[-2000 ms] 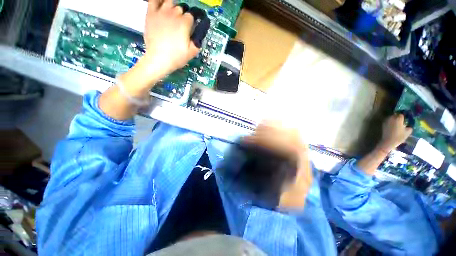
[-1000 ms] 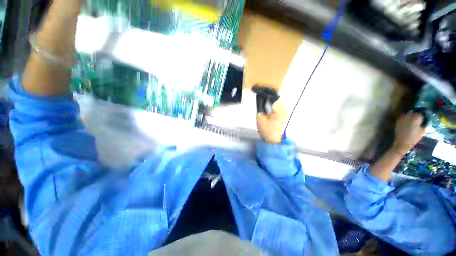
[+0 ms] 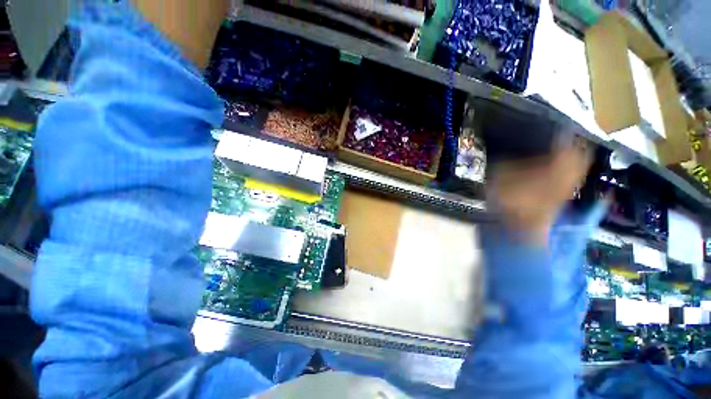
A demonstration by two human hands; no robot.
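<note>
A large green circuit board [image 3: 243, 294] lies on the conveyor left of centre, partly behind my left sleeve. It carries silver-white heatsinks [image 3: 261, 238] and a yellow strip [image 3: 282, 192]. My left arm reaches up the left side; only sleeve and bare forearm show, and the hand is cut off by the top edge. My right hand [image 3: 538, 181] is raised at the right, by the far shelf of parts. It is strongly blurred, with a dark patch at the fingers, so its grip and anything in it cannot be told.
A black phone [image 3: 336, 259] and brown cardboard [image 3: 376, 232] lie right of the board. Behind the far rail [image 3: 405, 188] stand bins of blue parts [image 3: 273, 68], reddish parts [image 3: 394, 146] and a cardboard box [image 3: 604, 66]. More boards [image 3: 643, 341] are at the right.
The view has shifted upward, bringing the parts bins into sight. My right hand has moved from over the pale surface to the far right shelf. My left hand remains beyond the top edge.
</note>
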